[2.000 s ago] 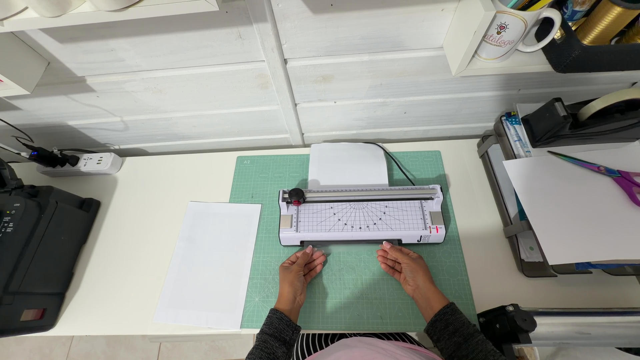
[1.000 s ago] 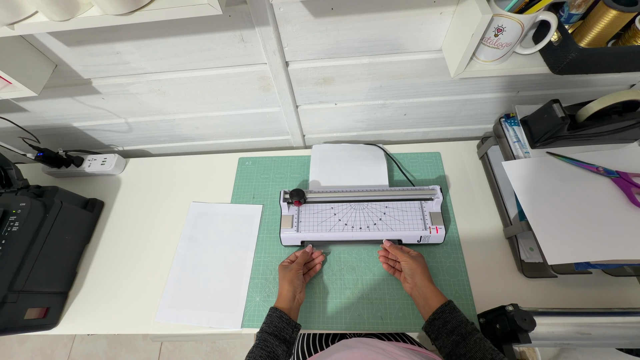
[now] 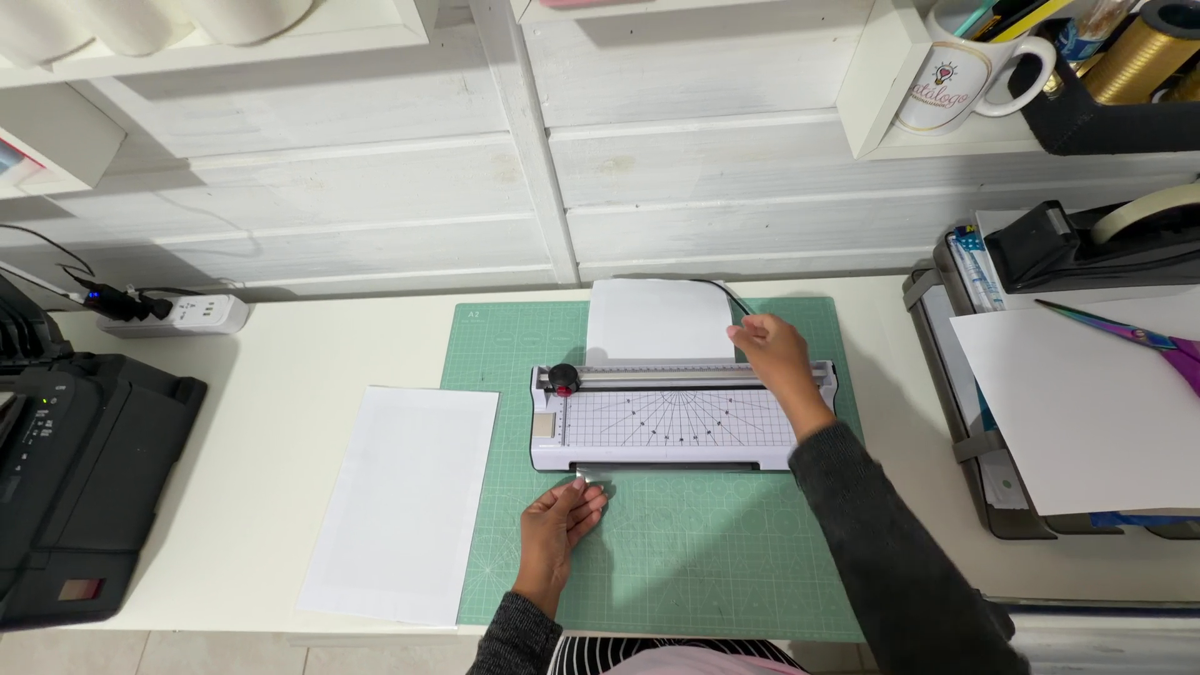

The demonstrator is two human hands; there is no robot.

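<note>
A white laminator with a built-in paper trimmer lies on a green cutting mat. A white sheet sticks out behind it, toward the wall. My left hand pinches the corner of a clear plastic film at the machine's front slot. Over the rear right of the machine, my right hand has its fingertips at the right edge of the rear sheet, near a black cord; whether they grip it I cannot tell. The round black cutter head sits at the left end of its rail.
White paper lies left of the machine, overlapping the mat. A black printer and a power strip stand at the left. On the right, a tray bears papers, scissors and a tape dispenser.
My right hand has left the machine's front edge and reached over it to the rear sheet. My left hand remains near the front slot.
</note>
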